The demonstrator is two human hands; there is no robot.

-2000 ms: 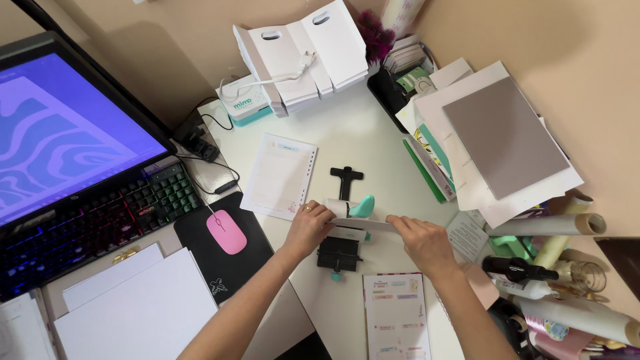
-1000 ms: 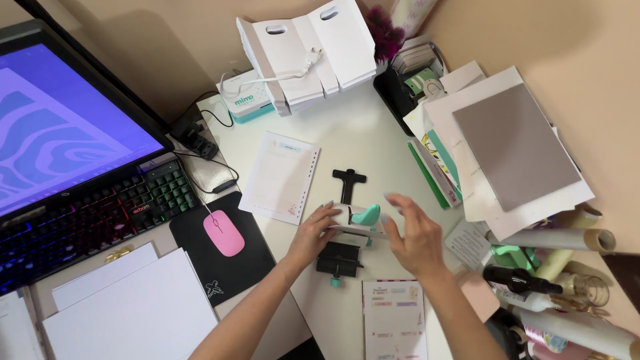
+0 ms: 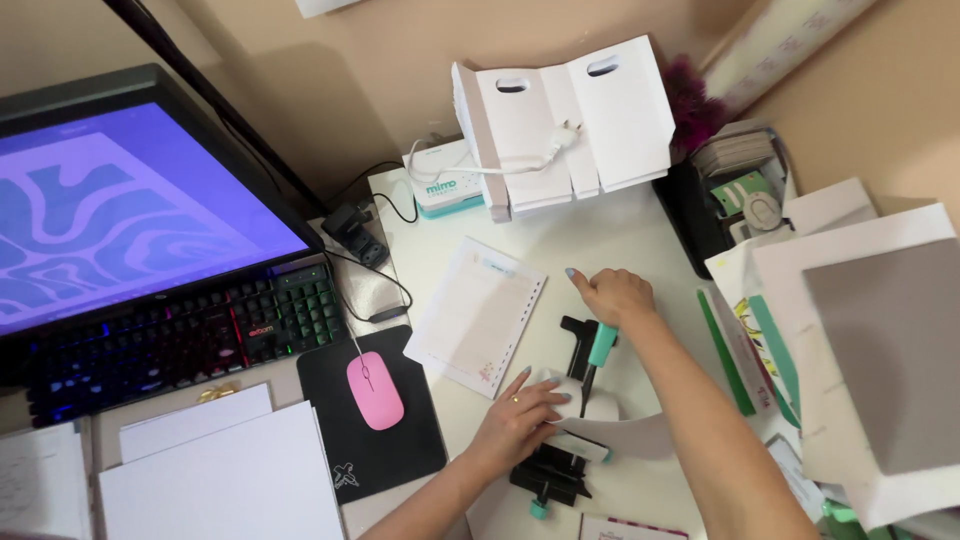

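A hand punch with a white body, black frame (image 3: 551,474) and teal lever (image 3: 602,344) stands on the white desk. My left hand (image 3: 517,420) rests on the left end of a white sheet (image 3: 637,433) at the punch, fingers spread over the sheet and body. My right hand (image 3: 616,296) is at the top end of the lever, its fingers curled and thumb pointing left; the lever's end is partly hidden beneath the hand. A printed sheet with a row of holes along one edge (image 3: 480,315) lies left of the punch. Another printed sheet (image 3: 630,529) shows at the bottom edge.
A pink mouse (image 3: 375,391) lies on a black pad (image 3: 397,457), beside a lit keyboard (image 3: 281,315) and a monitor (image 3: 150,202). White folded card pieces (image 3: 562,97) stand at the back, with a plug and cable on them. Papers and a grey sheet (image 3: 889,352) are stacked at right.
My right hand has moved from the right side of the sheet to the lever. The lever has swung up toward the back of the desk. My left hand has stayed at the punch.
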